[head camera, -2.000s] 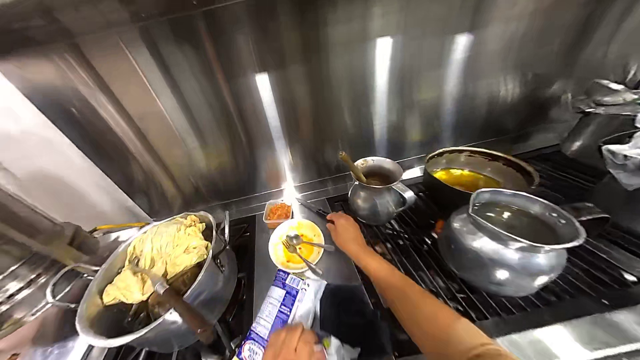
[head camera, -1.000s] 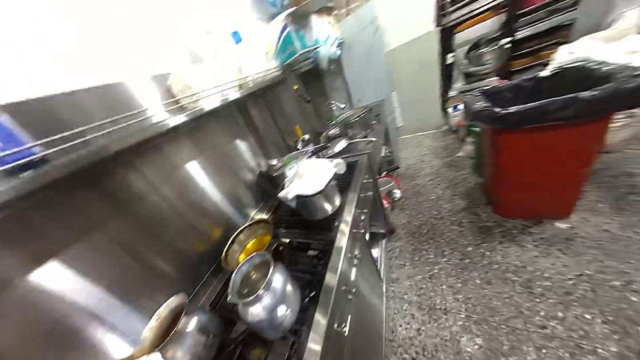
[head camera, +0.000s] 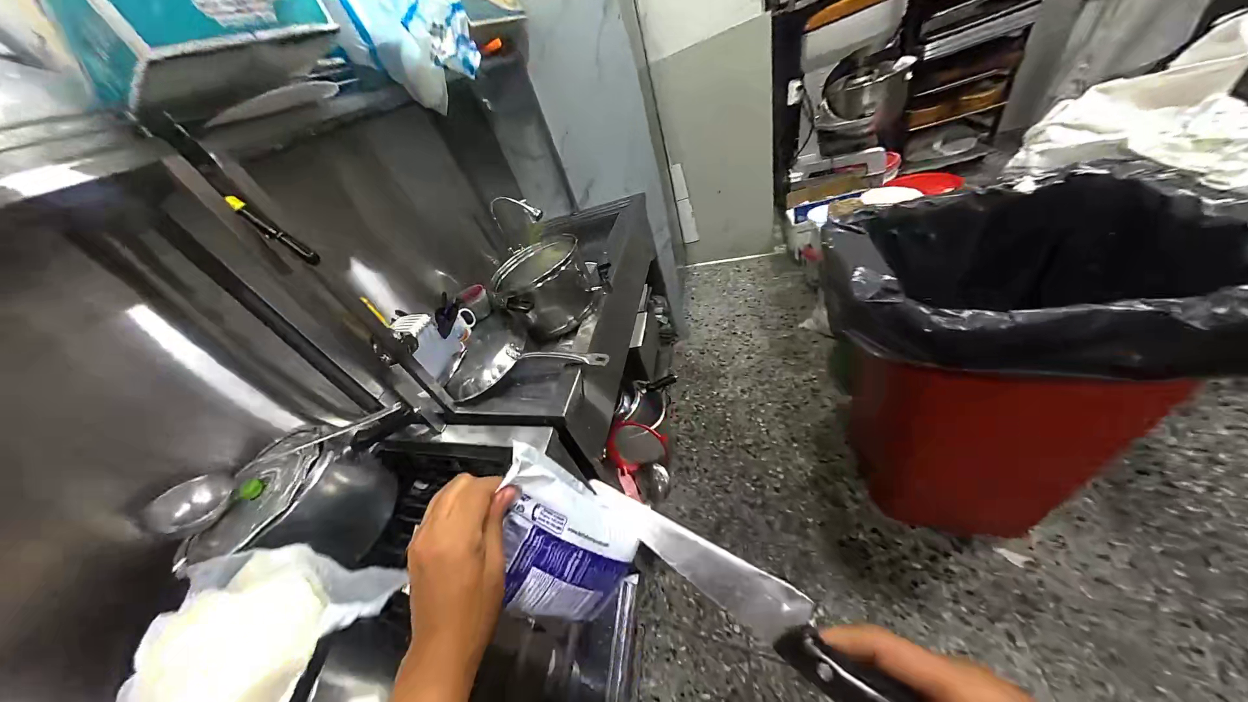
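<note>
My left hand (head camera: 458, 565) grips the top left edge of a white and purple plastic packet (head camera: 565, 551), which bears writing. My right hand (head camera: 912, 668), at the lower right, holds a large kitchen knife (head camera: 731, 575) by its black handle. The blade points up and left, and its tip end is at the packet's upper right edge; whether it cuts into the plastic I cannot tell. At the lower left, a white mass on a white sheet or cloth (head camera: 244, 624) lies on top of a metal pot, left of my left hand.
A red bin (head camera: 994, 448) with a black liner stands on the speckled floor at the right. Beyond the stove, a steel sink counter holds a frying pan (head camera: 487, 366) and a steel pot (head camera: 551, 283). A ladle (head camera: 190, 504) lies at the left. Boxes sit on the shelf above.
The view has swung far right from the stove to the sink and bin. The packet, earlier lying beside the bowl, is now lifted in my left hand. A knife is now in my right hand.
</note>
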